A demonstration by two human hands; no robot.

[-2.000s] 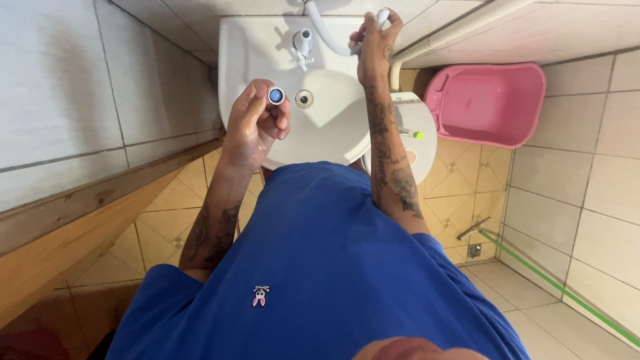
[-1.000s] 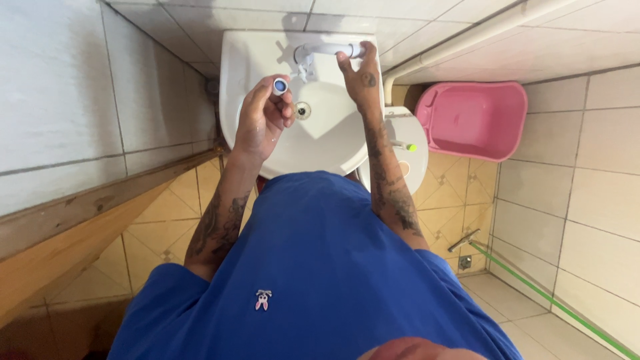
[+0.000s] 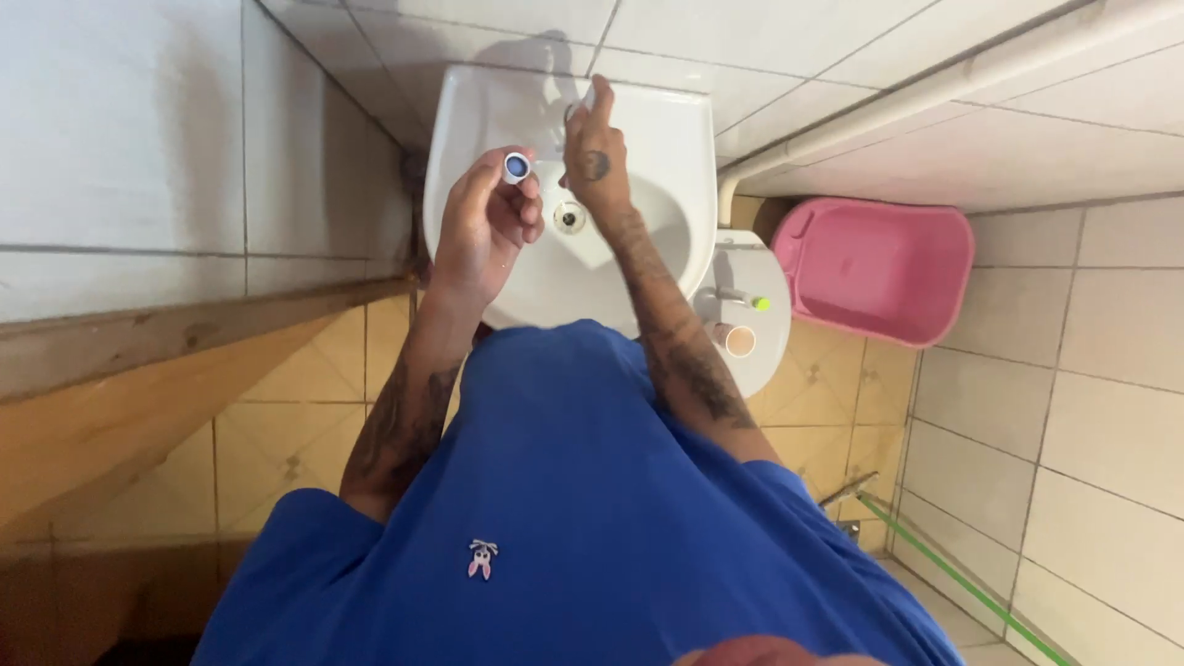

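My left hand (image 3: 490, 217) grips a small white cylinder with a blue inside (image 3: 517, 166), its round end turned up, over the left part of the white washbasin (image 3: 546, 287). To the right, my right hand (image 3: 597, 157) is at the faucet near the back of the basin, its fingers pointing toward the wall. That hand hides most of the faucet, and a bit of white (image 3: 586, 95) shows by its fingertips; whether it grips this, I cannot tell. The basin's drain (image 3: 569, 217) lies between my hands.
Right of the basin, a closed toilet lid (image 3: 763, 268) bears a cup (image 3: 739, 341) and a tube with a green cap (image 3: 760, 303). Beyond it is a pink plastic tub (image 3: 879, 268). A green pole (image 3: 962, 578) leans at lower right, and a wooden edge (image 3: 194, 338) runs along the left.
My right hand has moved left, from the far end of a white tube to the faucet. My left hand still holds the small cylinder.
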